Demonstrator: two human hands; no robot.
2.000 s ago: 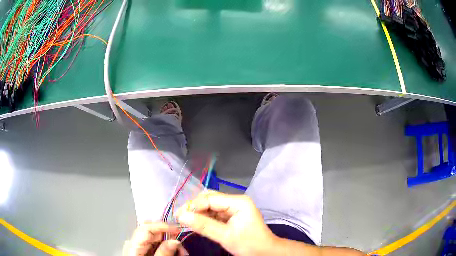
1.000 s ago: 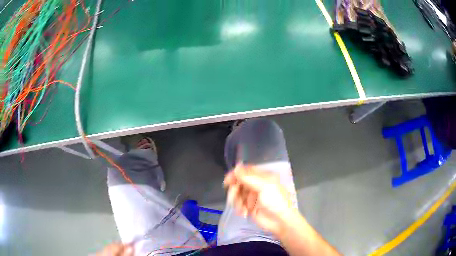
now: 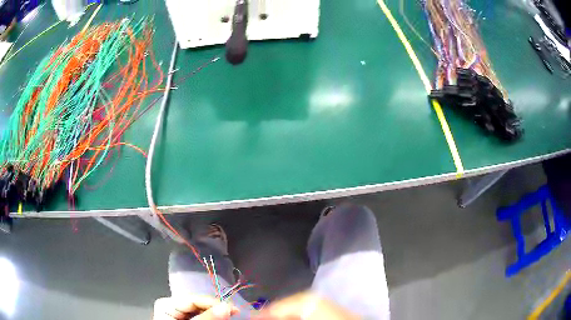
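Note:
Loose wires [image 3: 219,289], thin and red, white and dark, fan out over the lap at the bottom of the view. My left hand [image 3: 195,309] is closed on them near the bottom edge, with the wire ends pointing up. My right hand [image 3: 307,307] is blurred and cut off by the bottom edge, beside the wires; its fingers cannot be made out. Any connector on these wires is hidden.
White machine [image 3: 269,22] with a dark twisting head [image 3: 237,37] at the top. Orange and green harness pile [image 3: 69,106] at left, purple-brown pile [image 3: 479,100] at right. Grey cable [image 3: 153,137] crosses the bench edge [image 3: 300,195]. An orange wire hangs beside it. Blue stool [image 3: 532,228] at right.
The view has tilted up, bringing the machine into sight. My right hand has dropped from over the right thigh to the bottom edge, near the wires. My left hand shows more, holding the wires.

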